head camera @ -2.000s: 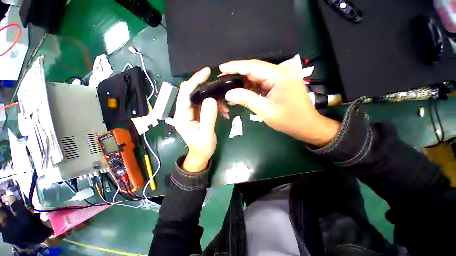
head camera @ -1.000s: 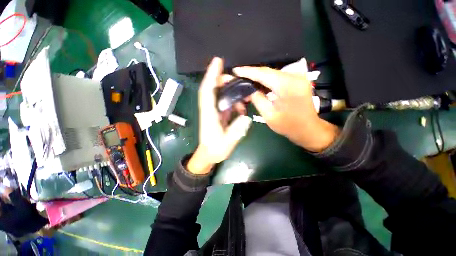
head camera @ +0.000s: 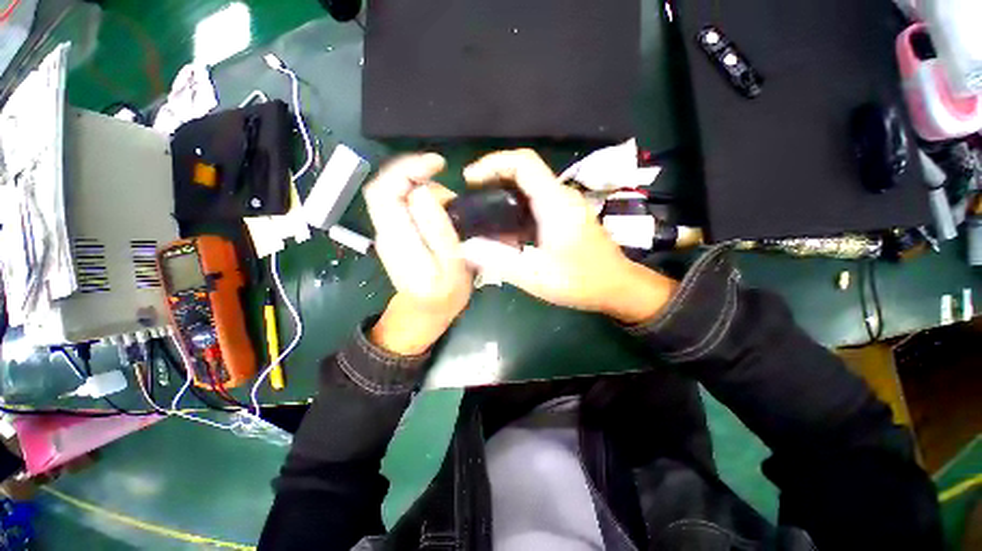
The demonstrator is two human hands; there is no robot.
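Observation:
A glossy black device housing (head camera: 490,215) is between my two hands, above the green bench just below the black foam pad (head camera: 501,70). My left hand (head camera: 418,242) is around its left end, with the fingers raised. My right hand (head camera: 549,237) grips its right end, the thumb along the lower side and the fingers over the top. The hands are slightly blurred and hide both ends of the housing, so its details cannot be told.
An orange multimeter (head camera: 205,310), yellow pen-like tool (head camera: 274,344), white box (head camera: 336,186) and beige vented box (head camera: 118,226) are at left. A crumpled white cloth (head camera: 614,167) and small bottle (head camera: 635,229) lie right of my hands. A second pad (head camera: 802,118) bears a button-side unit (head camera: 729,61).
The camera view has shifted, so the bench items appear further left and more shows at right. The housing has been turned between my hands, and my left fingers have curled in towards it.

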